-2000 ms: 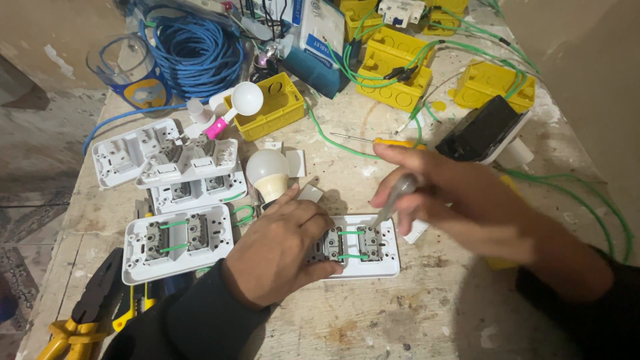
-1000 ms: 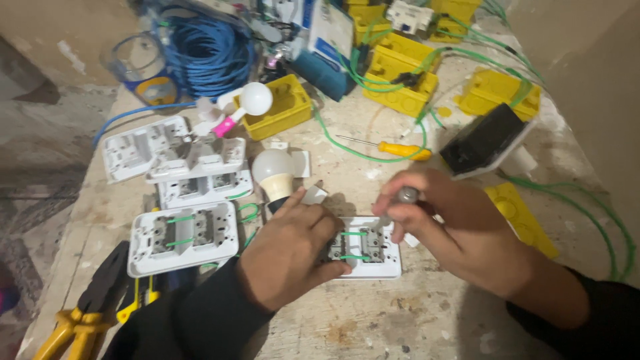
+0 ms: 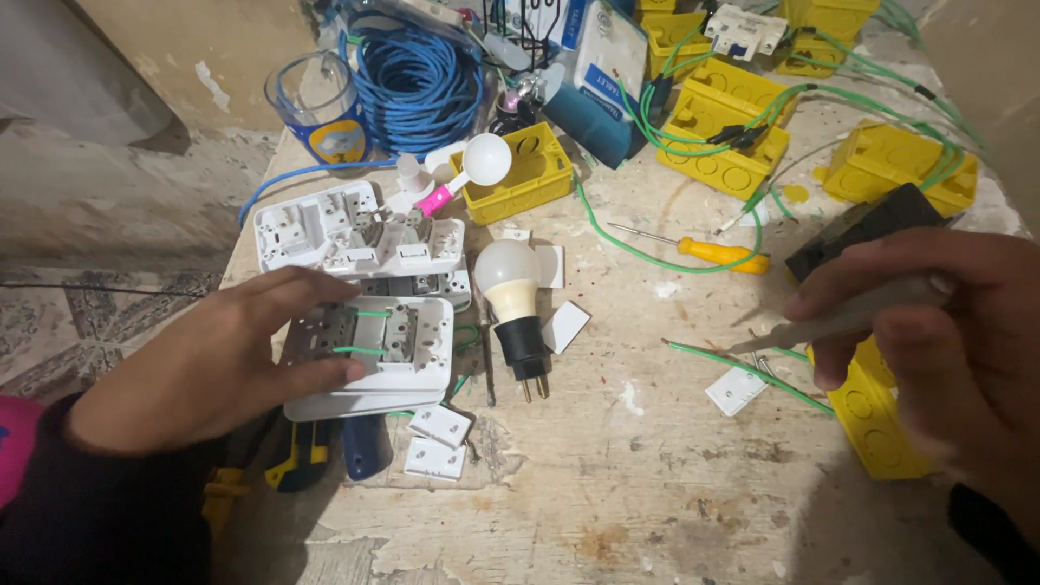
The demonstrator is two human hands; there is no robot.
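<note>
My left hand (image 3: 219,357), at the left, has its thumb and fingers around a white outlet frame (image 3: 431,341) with short green wires across its modules. That frame lies on top of another white frame. At the right, my right hand (image 3: 934,325) grips a screwdriver with a translucent handle (image 3: 861,313), its shaft pointing left above a green wire (image 3: 756,372). Below the shaft lies a small white cover plate (image 3: 735,390) with screws beside it. Between the hands stands out a light bulb (image 3: 508,272) in a black plug adapter (image 3: 520,345), lying on the table.
Yellow junction boxes (image 3: 520,183) and green wires spread across the back and right. A yellow-handled screwdriver (image 3: 723,253), blue cable coil (image 3: 418,89), glass mug (image 3: 321,114) and measuring spoon (image 3: 486,160) lie farther back. More white frames (image 3: 317,227) are behind my left hand; small white plates (image 3: 435,459) lie nearer.
My left hand has moved left with the frame that was at the centre, now stacked on the other one. My right hand has moved right, still holding the screwdriver.
</note>
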